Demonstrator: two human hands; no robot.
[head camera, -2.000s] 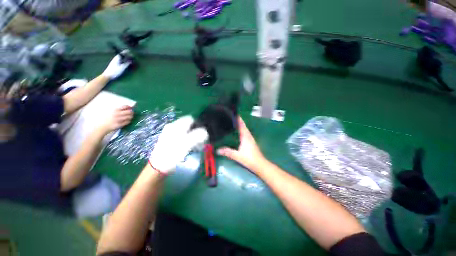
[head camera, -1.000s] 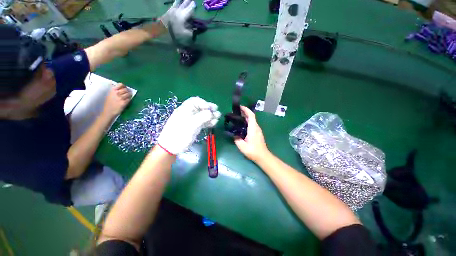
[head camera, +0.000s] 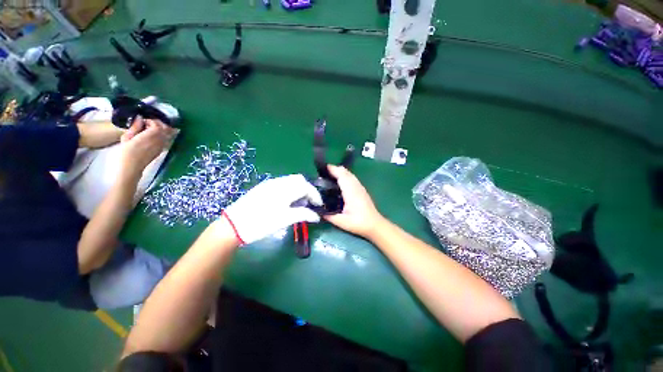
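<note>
A black plastic clip base with upright curved arms is in my bare right hand, in front of me. My left hand, in a white glove with a red cuff edge, has its fingertips at the base's left side; whether they pinch a small part is hidden. A silvery-blue heap of bent wire clips lies left of my gloved hand. The red-handled tool lies just below my hands, its upper part covered by the glove.
An open clear bag of tiny silver pieces lies right. Black bases lie beyond it, and others stand along the far left. A perforated metal post rises ahead. A coworker's hands work at left. Purple parts lie far right.
My gloved hand has moved right and down to the base and now meets it. The base has tilted and come slightly left. The coworker's far arm has drawn back from the bench's far side.
</note>
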